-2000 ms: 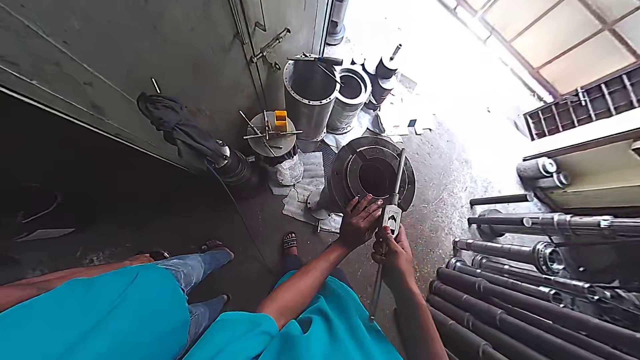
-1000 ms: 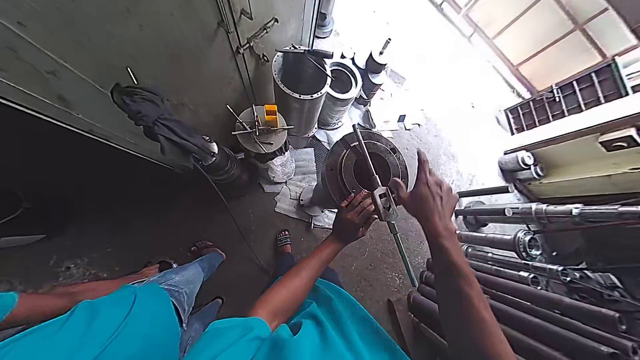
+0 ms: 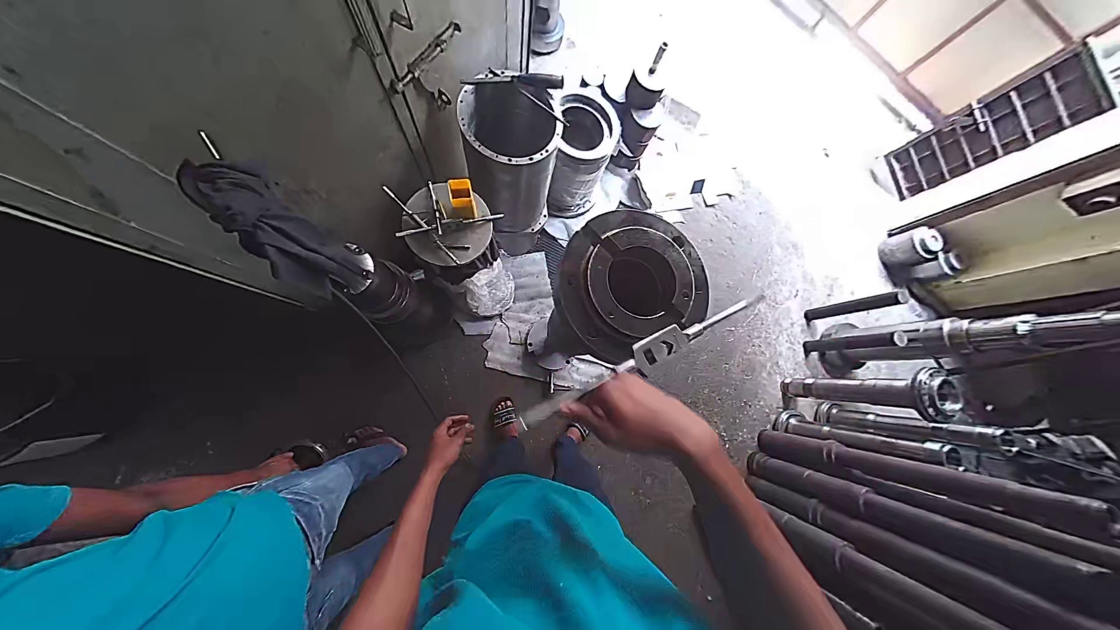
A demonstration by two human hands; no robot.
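Note:
My right hand (image 3: 639, 413) is closed around one arm of a metal tap wrench (image 3: 662, 347), a long bar with a boxy middle. The wrench slants up to the right, its middle near the front rim of a dark flanged steel cylinder (image 3: 579, 302) that stands on the floor, with a ring inside its top. My left hand (image 3: 449, 440) is away from the cylinder, low and to its left, fingers curled; whether it holds something small I cannot tell. Left of the cylinder, a round plate (image 3: 420, 238) carries several thin rods and a yellow box-shaped object (image 3: 461, 199).
An open drilled-flange cylinder (image 3: 510, 188) and a thick-walled one (image 3: 582, 162) stand behind. Steel pipes and shafts (image 3: 927, 477) lie at right. A cable (image 3: 385, 346) trails from a cloth-draped part (image 3: 262, 210) at left. A co-worker's legs (image 3: 346, 481) are close on my left.
The tap wrench has left the cylinder's top and swung toward me in my right hand. My right hand, raised and off it one second ago, now grips it. My left hand has moved back from the cylinder.

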